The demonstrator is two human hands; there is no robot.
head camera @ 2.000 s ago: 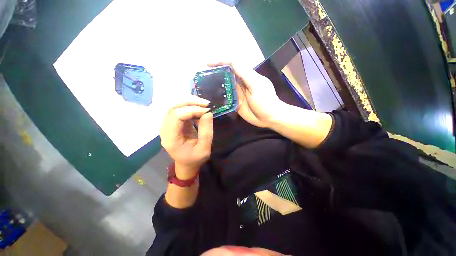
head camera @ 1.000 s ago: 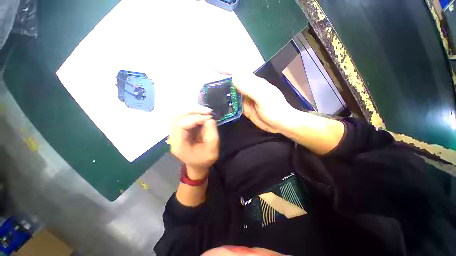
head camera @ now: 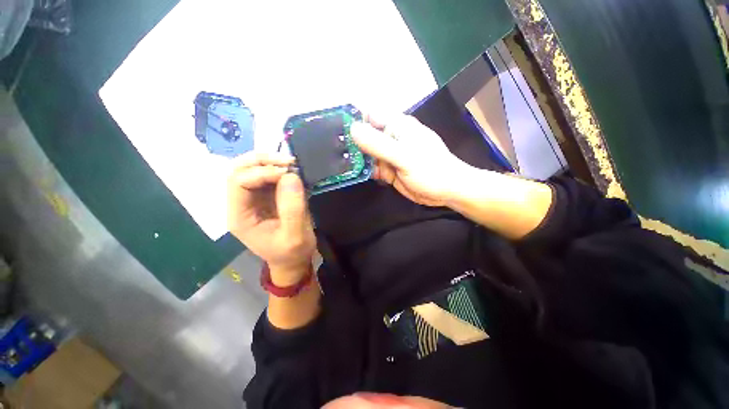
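Note:
A green circuit board with a black square on it (head camera: 321,149) sits in a blue-grey housing, facing up and slightly tilted. My right hand (head camera: 408,160) grips its right side, with the thumb over the board's edge. My left hand (head camera: 270,209), with a red wristband, has its thumb and fingertips closed at the housing's left edge. A tiny reddish spot shows just above these fingertips; any small part or wire between them is too small to tell. A blue-grey back cover with a dark round centre (head camera: 231,130) lies on the white sheet (head camera: 172,152), left of my hands.
The green bench top (head camera: 112,212) surrounds the sheet. Crumpled clear plastic (head camera: 49,14) lies at the far left corner. A paint-chipped metal edge (head camera: 571,104) and a green surface (head camera: 639,104) are at the right. Cardboard (head camera: 62,375) and a blue item (head camera: 24,345) are below left.
The housing with the board has moved left and turned flatter towards the camera. My right thumb now lies over the board's edge. My left fingertips have moved to the housing's left edge.

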